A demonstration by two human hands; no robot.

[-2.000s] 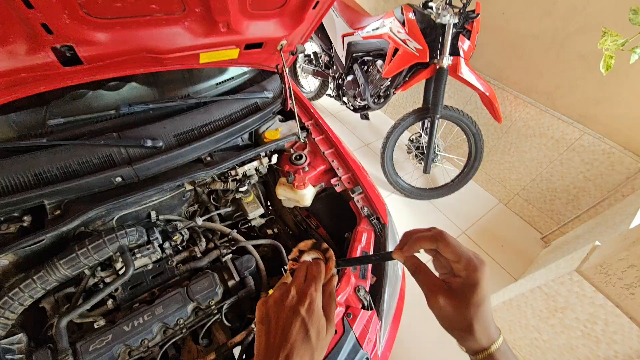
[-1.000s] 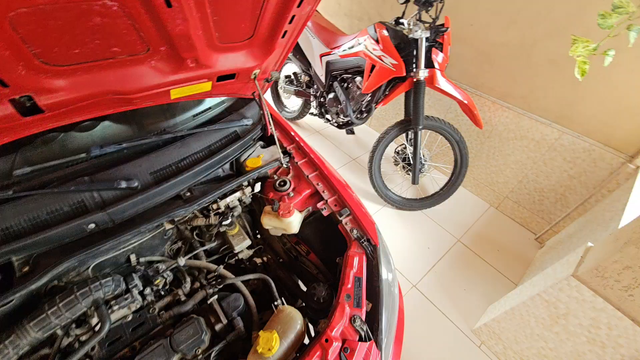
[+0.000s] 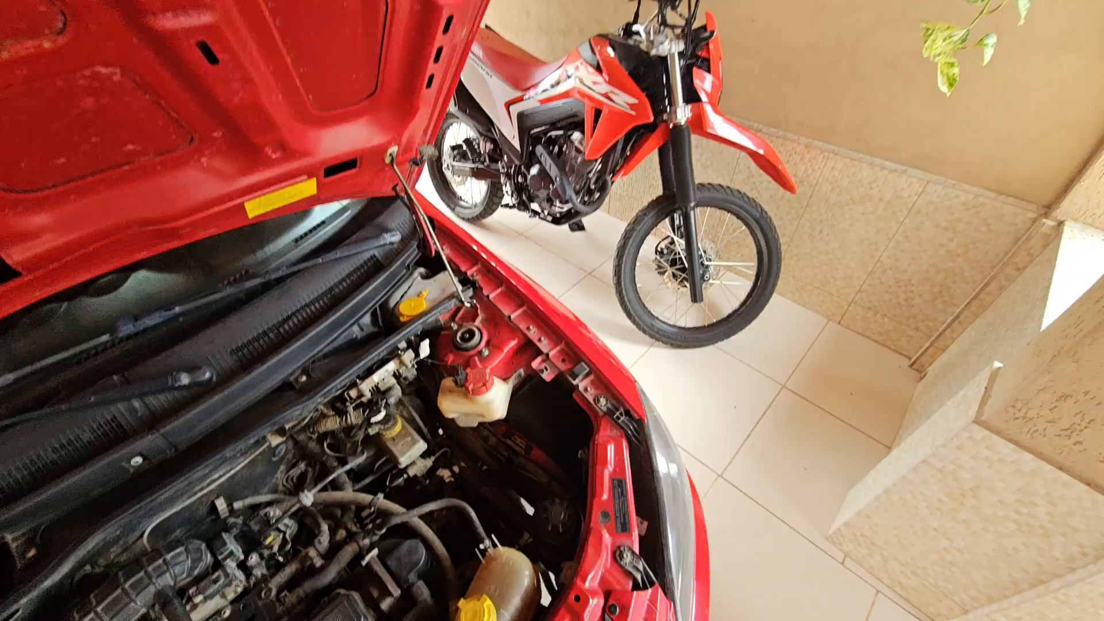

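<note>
Neither my left hand nor my right hand shows in the head view now. Below the raised red hood [image 3: 259, 95] lies the car's engine bay. At its bottom edge sits a brownish coolant expansion tank [image 3: 509, 576] with a yellow cap [image 3: 477, 609]. A whitish fluid reservoir with a red cap [image 3: 474, 398] stands beside the strut mount [image 3: 467, 336]. Further left are a brake fluid reservoir [image 3: 402, 442], several hoses and a ribbed black air intake hose [image 3: 147, 580]. A thin metal hood prop rod [image 3: 431, 233] runs up to the hood.
A red and white motorcycle [image 3: 578, 112] stands on the tiled floor [image 3: 759, 431] beyond the fender. A low tiled wall ledge [image 3: 975, 509] is at the right, and a leafy plant [image 3: 944, 52] hangs at the upper right. The headlight [image 3: 668, 483] edges the engine bay.
Two seconds ago both hands were over the engine bay, the right holding a dark, thin object and the left at a patterned cloth. Both hands and these things have left the view.
</note>
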